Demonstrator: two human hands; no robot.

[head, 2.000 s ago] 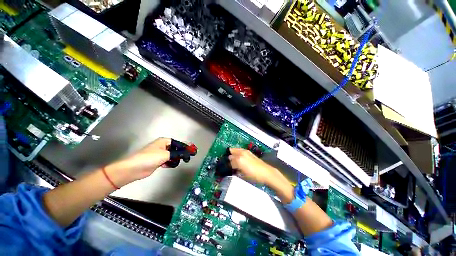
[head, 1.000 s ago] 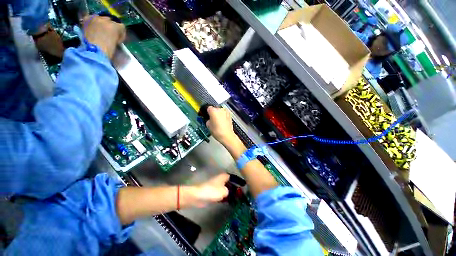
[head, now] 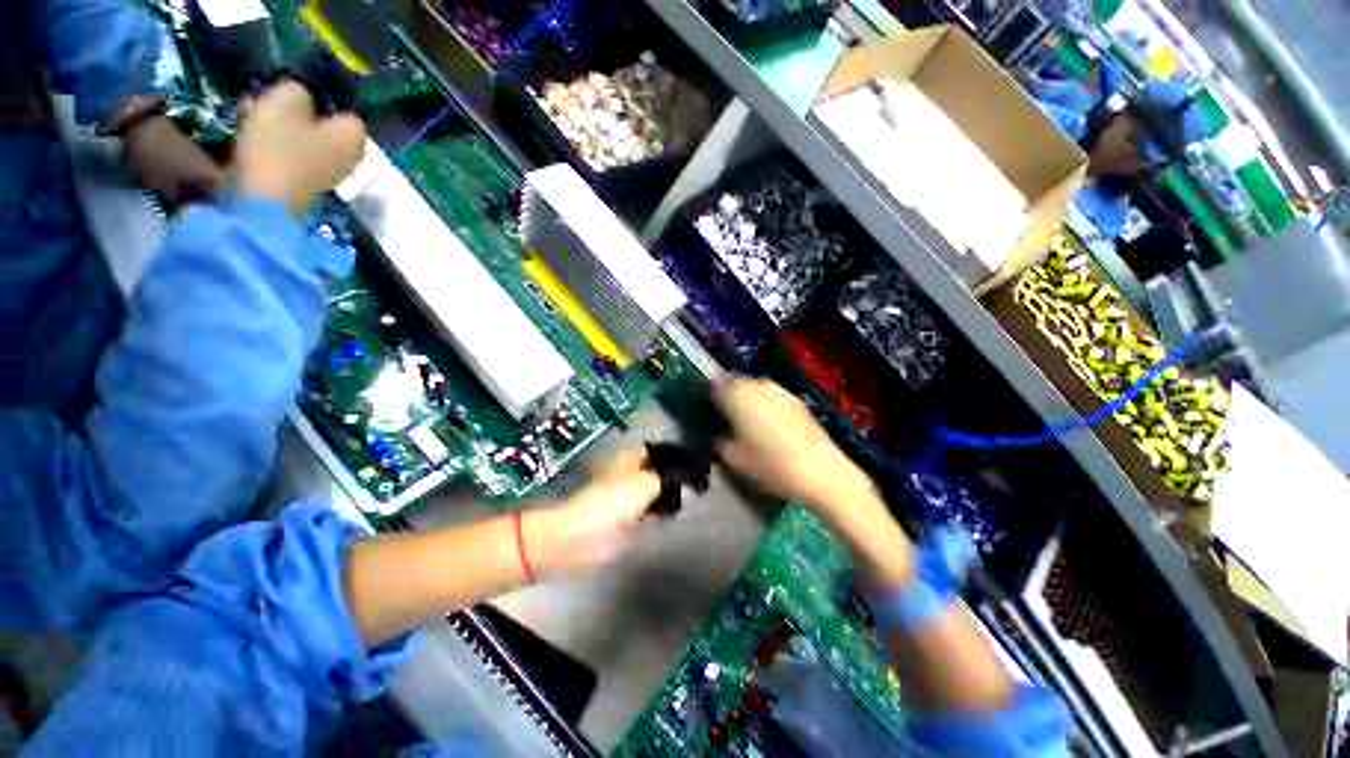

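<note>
My left hand (head: 600, 515), with a red string at the wrist, is over the bare grey gap between boards. Its black-covered fingers are curled; any parts in them cannot be told from the coverings. My right hand (head: 770, 437), with a light blue strap, is blurred. Its dark fingertips are close to my left fingers, near the corner of the upper green circuit board (head: 489, 467). Whether it holds anything is hidden. The upper board bears a long pale heatsink (head: 459, 304) and a finned heatsink (head: 600, 259). A second green board (head: 792, 592) lies below my right hand.
Another person's arm (head: 222, 319) reaches over the board at left. Black bins of silver-grey (head: 770, 245), red (head: 829, 373) and beige parts (head: 607, 116) line the far side. A blue coiled cord (head: 1059, 430) hangs before the shelf, with a cardboard box (head: 1059, 193) and yellow-and-black parts (head: 1133, 370).
The view has swung left since the first frame. My right hand has moved from beside the finned heatsink to my left fingertips. My left hand has risen slightly in view.
</note>
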